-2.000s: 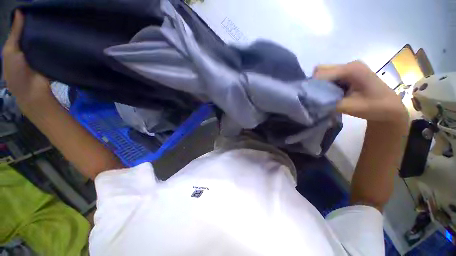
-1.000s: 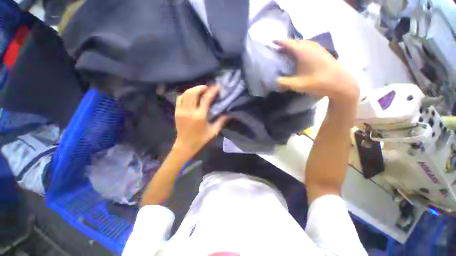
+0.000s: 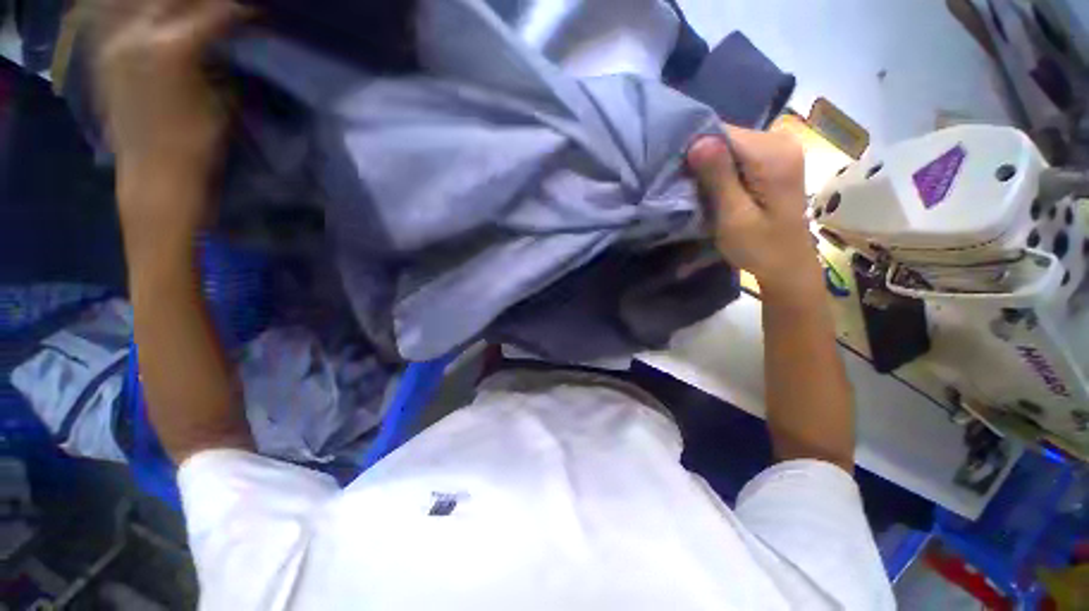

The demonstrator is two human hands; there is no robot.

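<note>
A grey garment (image 3: 514, 179) with dark navy-charcoal parts is held up in front of me, spread between my hands. My right hand (image 3: 755, 197) is closed on its bunched light grey cloth, with folds running out from the grip. My left hand (image 3: 161, 60) is blurred at the upper left, by the dark part of the garment. Its fingers are too blurred to show how they hold the cloth. The garment's top runs out of the picture.
A white sewing machine (image 3: 931, 179) with a purple diamond mark stands at the right on the white table (image 3: 890, 448). A black flat thing (image 3: 893, 320) is beside it. A blue crate (image 3: 410, 406) below holds crumpled grey cloth (image 3: 313, 394). More pale cloth (image 3: 84, 380) lies at the left.
My left hand has moved from the garment's middle up to the far left. My right hand has closed on the cloth, and the light grey side is now spread wider.
</note>
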